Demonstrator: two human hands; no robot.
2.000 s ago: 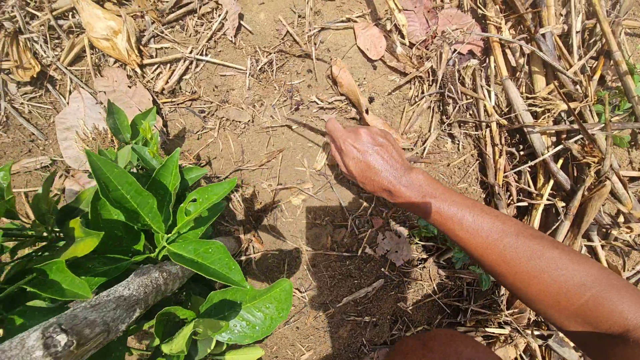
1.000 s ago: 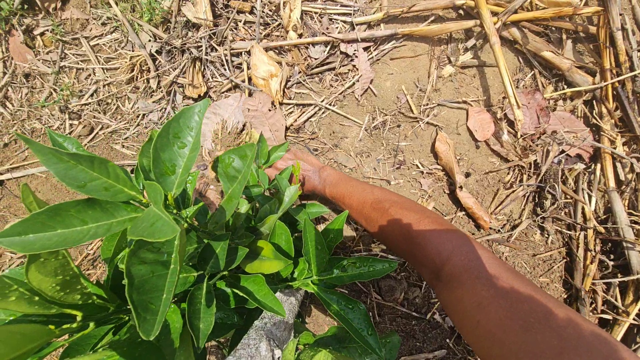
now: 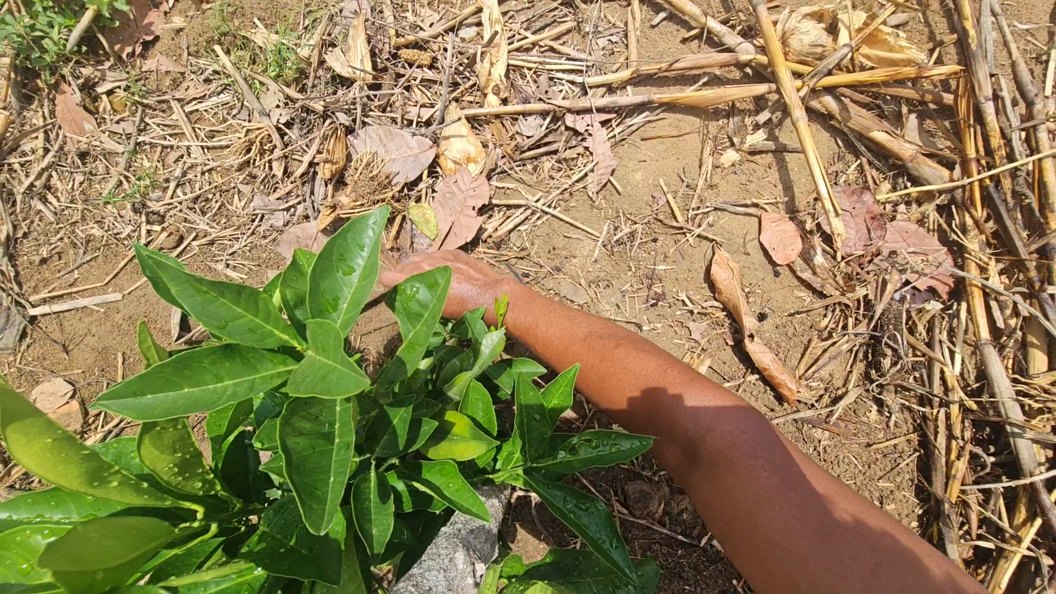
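Note:
My right hand point(image 3: 462, 280) reaches in from the lower right and lies low by the soil, at the far side of a leafy green plant point(image 3: 326, 363) with water drops on its leaves. The leaves cover part of the palm and fingers, so whether it holds anything cannot be told. Just beyond the fingers lie a dry brown leaf point(image 3: 459, 206) and a small yellow-green leaf point(image 3: 423, 220). A grey woody stem or branch point(image 3: 462, 544) shows under the foliage at the bottom. My left hand is not in view.
Dry stalks point(image 3: 982, 330) are heaped along the right side, with more stalks point(image 3: 685, 97) lying across the top. A curled dry leaf point(image 3: 749, 330) rests on bare soil right of my forearm. Straw and dead leaves litter the upper left.
My right hand has moved left, from open soil near the dry stalks to behind the green plant's leaves. The view has shifted, so more ground shows at the top.

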